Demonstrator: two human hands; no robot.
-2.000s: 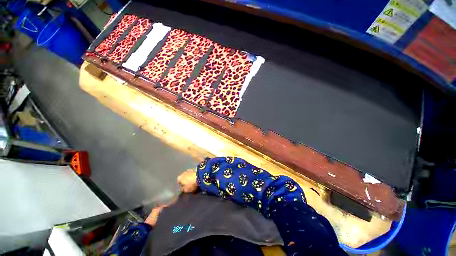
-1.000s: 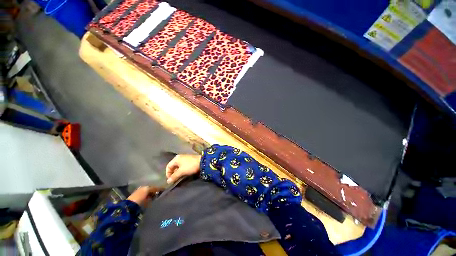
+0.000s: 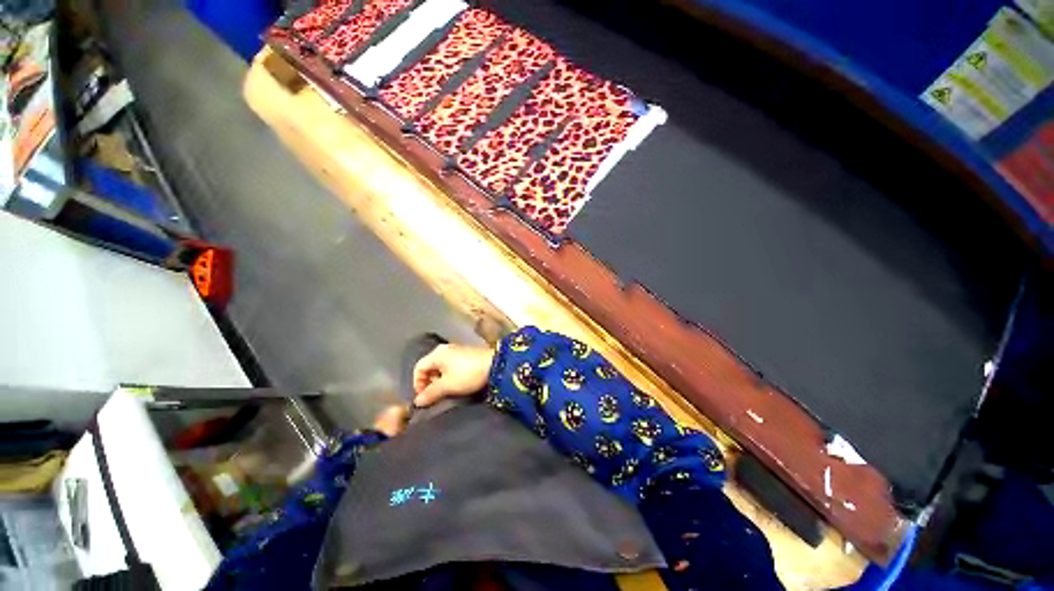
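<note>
My right hand (image 3: 453, 372), in a blue patterned sleeve, is at the front of my dark apron with its fingers curled. A dark, blurred piece (image 3: 423, 350) shows just beyond its fingers; whether the hand grips it is unclear. My left hand (image 3: 393, 419) is small, blurred and partly hidden beside the apron edge, close to the right hand. Black sheet material (image 3: 798, 266) lies across the press bed. Leopard-print strips (image 3: 578, 139) divided by black bands lie at its left part, with a white strip (image 3: 405, 44) among them.
The red-brown board edge (image 3: 659, 335) and pale wooden front rail (image 3: 381, 214) run diagonally past my right sleeve. The blue press beam with labels (image 3: 982, 75) is at upper right. A white surface (image 3: 104, 306) and an orange object (image 3: 210, 274) are at left, beside grey floor.
The camera view has shifted, moving the bed within the picture. My hands stay near the apron front and appear closer together. The dark piece by my right hand shows more distinctly.
</note>
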